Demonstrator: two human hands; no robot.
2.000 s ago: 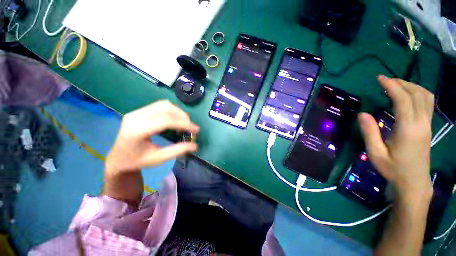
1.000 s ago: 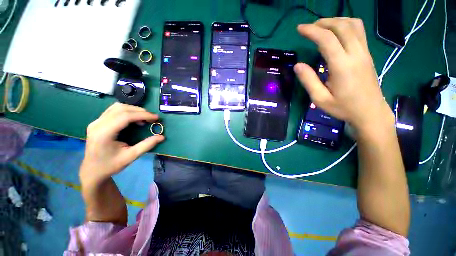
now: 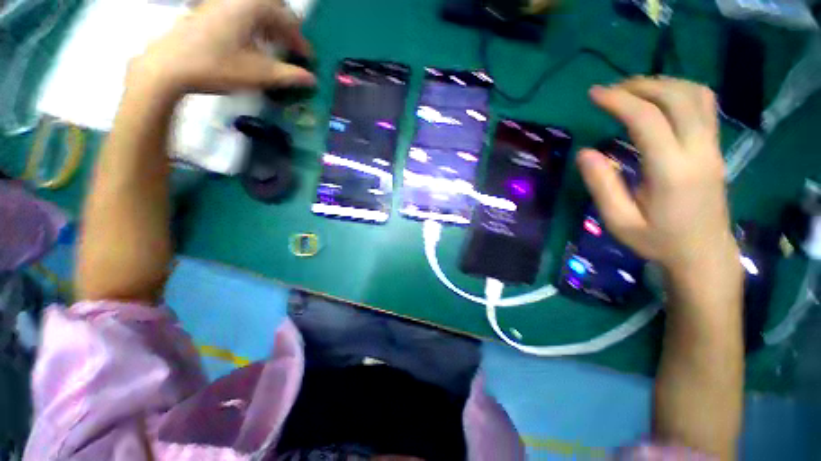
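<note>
A gold ring (image 3: 305,243) lies on the green mat near its front edge, away from both hands. Another ring (image 3: 304,117) shows blurred beside the charging case (image 3: 266,167), whose lid is up. My left hand (image 3: 225,49) is over the white board, thumb and fingers apart, above where rings lie; whether it touches one is hidden by blur. My right hand (image 3: 662,167) hovers over the rightmost phone (image 3: 599,248) of the row, fingers apart and empty. Three more phones stand left of it: a dark one (image 3: 518,212), a purple-lit one (image 3: 446,149) and the leftmost (image 3: 362,135).
White cables (image 3: 576,347) run from two phones across the mat's front. A white board (image 3: 99,67) lies at left with a yellow tape roll (image 3: 56,155) by it. A black stand (image 3: 504,18) and thin black cable are behind. Spare phones (image 3: 740,76) lie at right.
My left hand has left the ring near the front edge and moved up over the board and ring area. My right hand stays over the rightmost phone. The camera view has shifted.
</note>
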